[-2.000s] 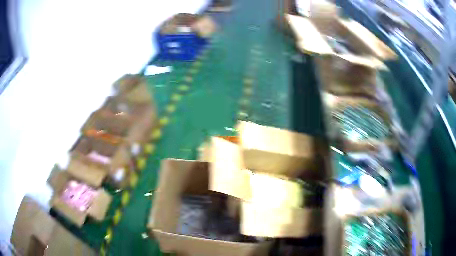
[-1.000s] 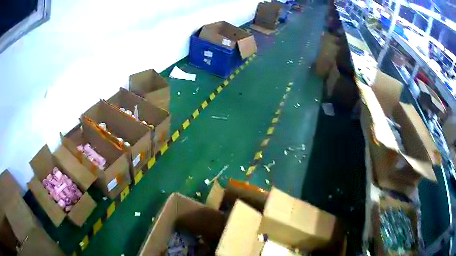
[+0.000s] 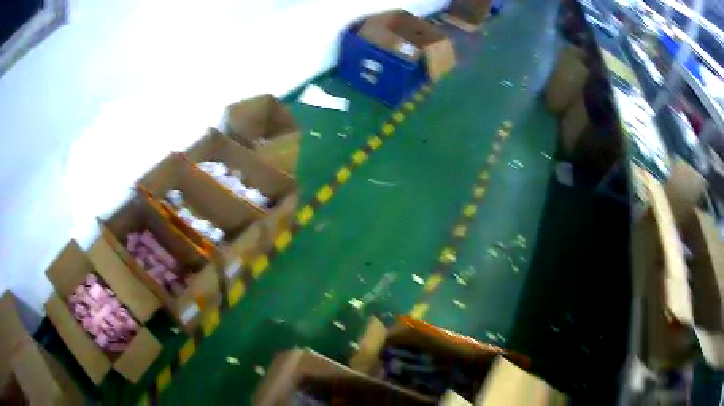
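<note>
Neither my left hand nor my right hand is in the picture. Nearest in front of me, at the bottom edge, an open brown carton (image 3: 310, 366) is cut off by the frame. Touching or close beside it is another open carton (image 3: 468, 349) with an orange-edged rim and dark and greyish small parts inside, too blurred to name. A pale carton flap (image 3: 512, 387) stands up at its right.
Open cartons line the left wall, one with pink pieces (image 3: 102, 315), another with white pieces (image 3: 234, 184). A blue bin (image 3: 379, 70) stands farther up. Yellow-dashed lines and litter mark the green floor (image 3: 373, 230). The bench and an open carton (image 3: 675, 262) are at right.
The view has swung to the right and down the aisle. The near cartons have slid toward the bottom edge, and the bench cartons toward the right edge. No hand appears in any frame.
</note>
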